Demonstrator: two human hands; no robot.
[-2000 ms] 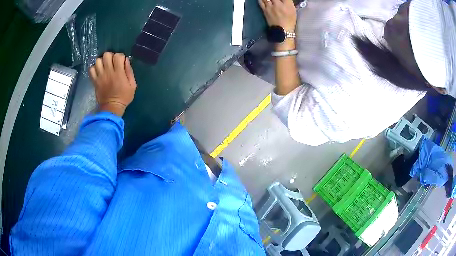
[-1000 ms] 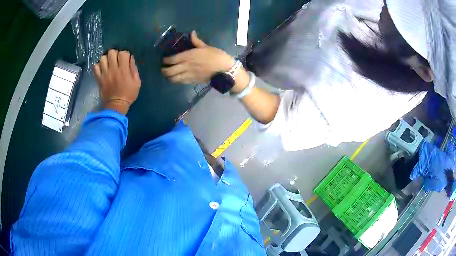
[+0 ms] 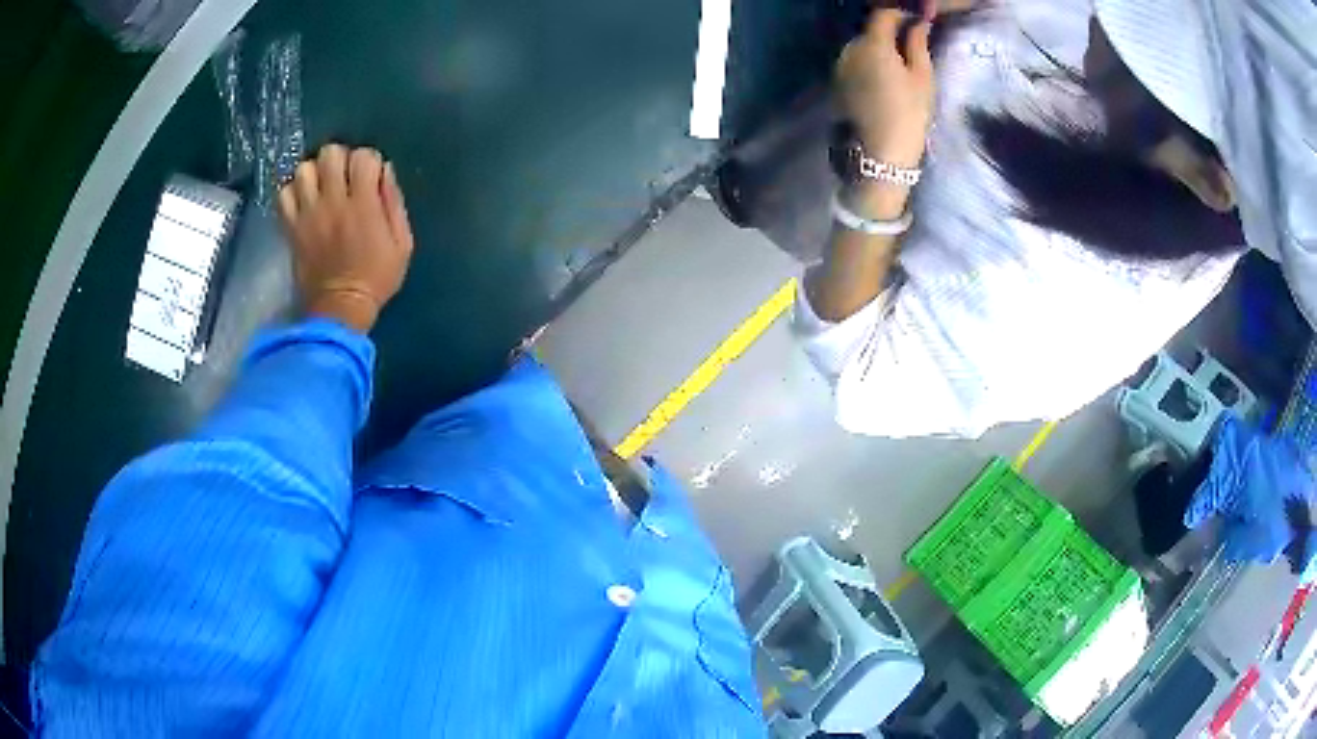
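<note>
My left hand (image 3: pixel 347 231) rests palm down on the dark green bench top (image 3: pixel 477 173), fingers slightly bent, holding nothing that I can see. Its palm side is hidden. Clear wrinkled plastic bags (image 3: pixel 263 108) lie just beyond its fingertips. A narrow pack with a white sectioned face and grey side (image 3: pixel 171 282) lies to the left of my hand, apart from it, with clear film (image 3: pixel 249 303) between. My right hand is out of the picture.
A person in a white smock (image 3: pixel 997 332) sits at the right, a hand (image 3: pixel 884 101) raised near the top edge. A white strip (image 3: pixel 709 72) lies on the bench. Green crates (image 3: pixel 1018 578) and pale stools (image 3: pixel 838 650) stand on the floor.
The person's hand reached in, took hold of the dark sectioned piece and drew back right; the piece has left the bench. My left hand has barely moved.
</note>
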